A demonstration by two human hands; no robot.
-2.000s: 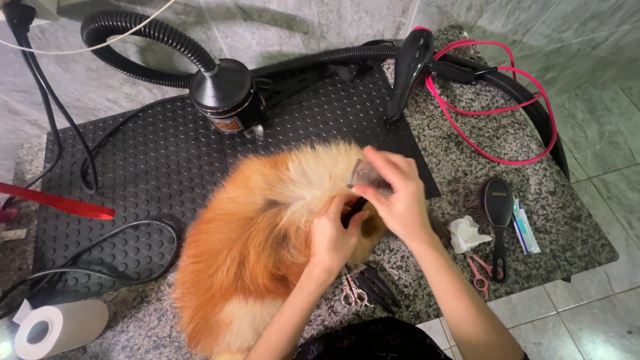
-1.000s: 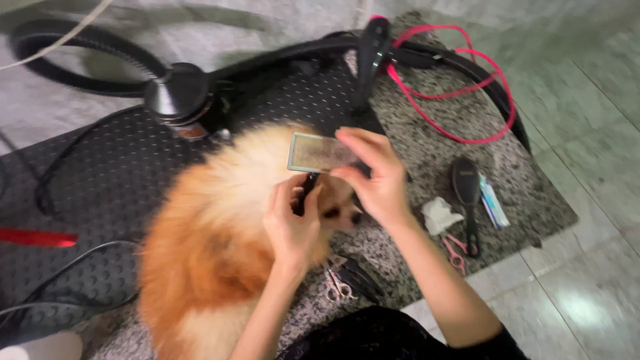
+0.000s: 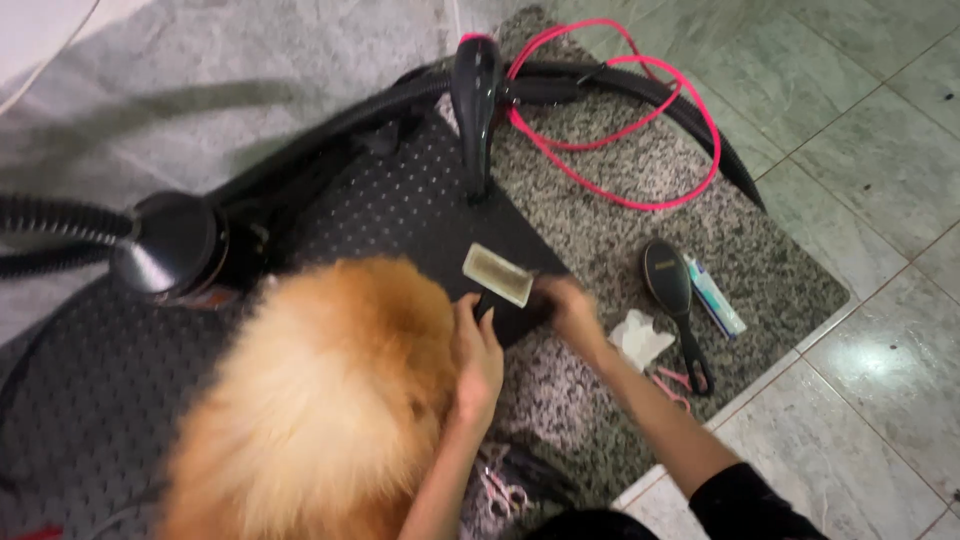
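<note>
A fluffy orange and cream dog [image 3: 322, 390] is on the black studded rubber mat [image 3: 105, 397], its face hidden from view. My left hand [image 3: 478, 360], beside the dog's right edge in the view, holds a slicker brush [image 3: 497, 275] by its black handle, with the pale rectangular pin head tilted upward. Just right of the brush head is my right hand [image 3: 571, 307], blurred; its fingertips are over something dark, and whether they hold anything is unclear. Scissors [image 3: 502, 491] with looped handles lie below, near my left forearm.
A black hair dryer [image 3: 476, 105] lies at the mat's far corner, beside a pink cord [image 3: 709, 127]. On the granite tabletop [image 3: 555, 405] are a black paddle brush [image 3: 667, 281], a tube [image 3: 716, 298], crumpled tissue [image 3: 641, 339] and pink scissors [image 3: 675, 384]. A black dryer unit [image 3: 169, 244] with a hose stands left.
My right hand has moved away from the brush head, to its right. The dog's face, visible a second ago, is now turned out of sight. The view has shifted.
</note>
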